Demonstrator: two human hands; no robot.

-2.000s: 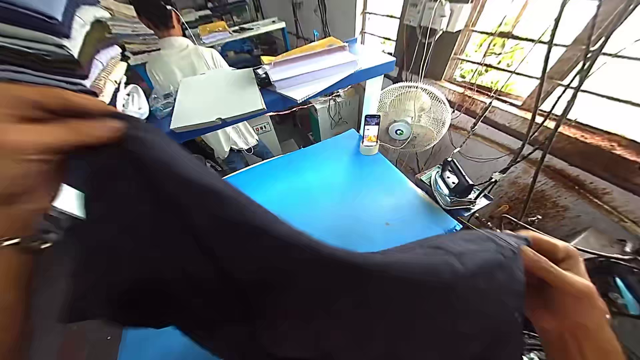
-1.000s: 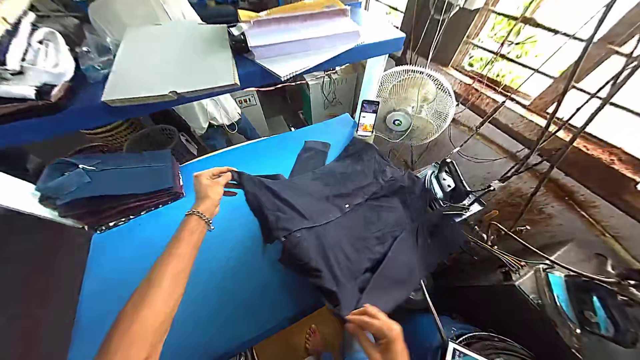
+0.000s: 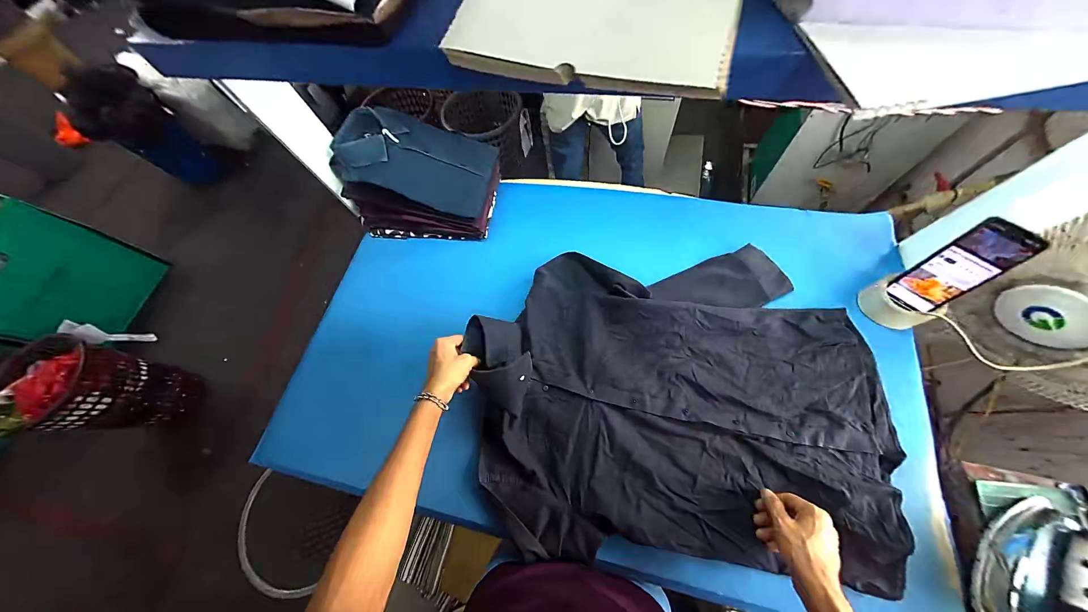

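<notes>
A dark navy button-front shirt point(image 3: 680, 399) lies front up across the blue tabletop point(image 3: 391, 314), its collar toward the left and its hem toward the right. One sleeve reaches out at the top, the other hangs toward the near edge. My left hand point(image 3: 449, 365) grips the collar at the neck. My right hand point(image 3: 790, 527) pinches the front cloth low on the near side, between thumb and finger.
Folded shirts point(image 3: 416, 166) are stacked at the table's far left corner. A phone point(image 3: 960, 263) leans on a white stand point(image 3: 897, 304) at the right, near a fan. An iron point(image 3: 1033, 552) is at lower right. A blue shelf point(image 3: 340, 64) crosses the top; a person stands behind the table.
The shirt, held up two seconds ago and partly lifted one second ago, now lies spread on the table. My left hand is now at its collar. The view has tilted down and turned left.
</notes>
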